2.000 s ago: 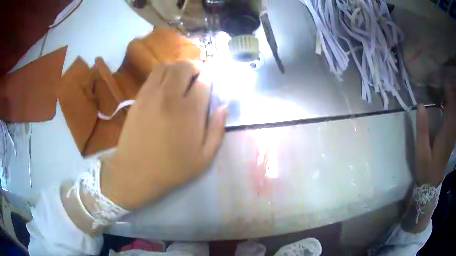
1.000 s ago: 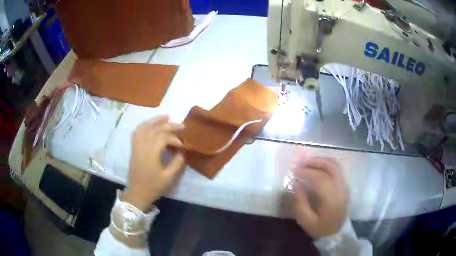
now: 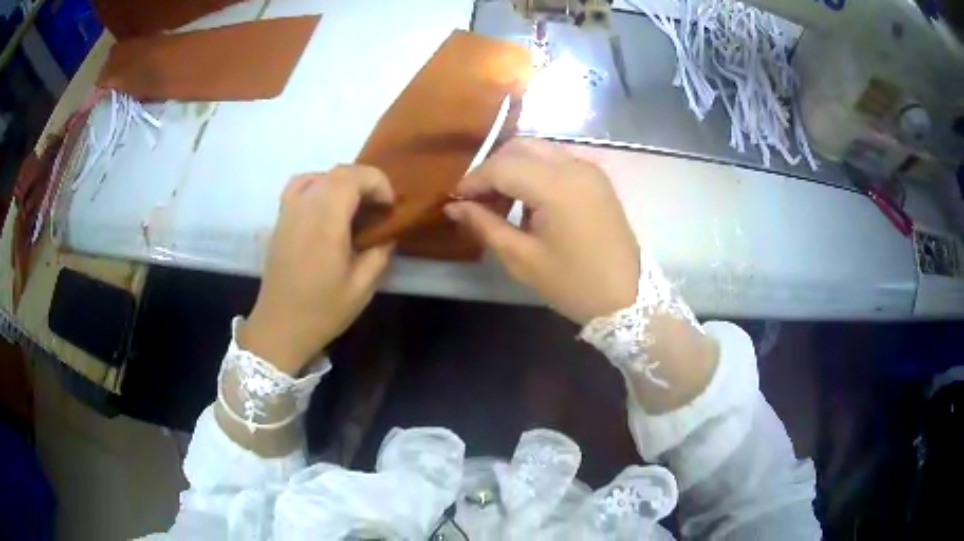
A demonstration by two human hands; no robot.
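Observation:
A rust-brown fabric piece (image 3: pixel 428 111) lies on the white table, its far end in the bright glare under the machine's needle area (image 3: pixel 541 37). A narrow white strip (image 3: pixel 492 137) lies along its right side. My left hand (image 3: pixel 322 254) grips the near left edge of the fabric, which is folded between thumb and fingers. My right hand (image 3: pixel 555 222) pinches the fabric's near edge beside the strip with thumb and forefinger. The fingers hide the strip's near end.
More brown pieces (image 3: pixel 211 58) lie at the upper left. Loose white strips (image 3: pixel 111 132) are near the left table edge (image 3: pixel 169 256). A bundle of white strips (image 3: pixel 740 79) hangs right of the needle. A small red tool (image 3: pixel 891 211) lies at the right.
The view has tilted down. My right hand has moved from the bare table onto the fabric and pinches it. My left hand has closed on the fabric's edge, and the near part is drawn straighter.

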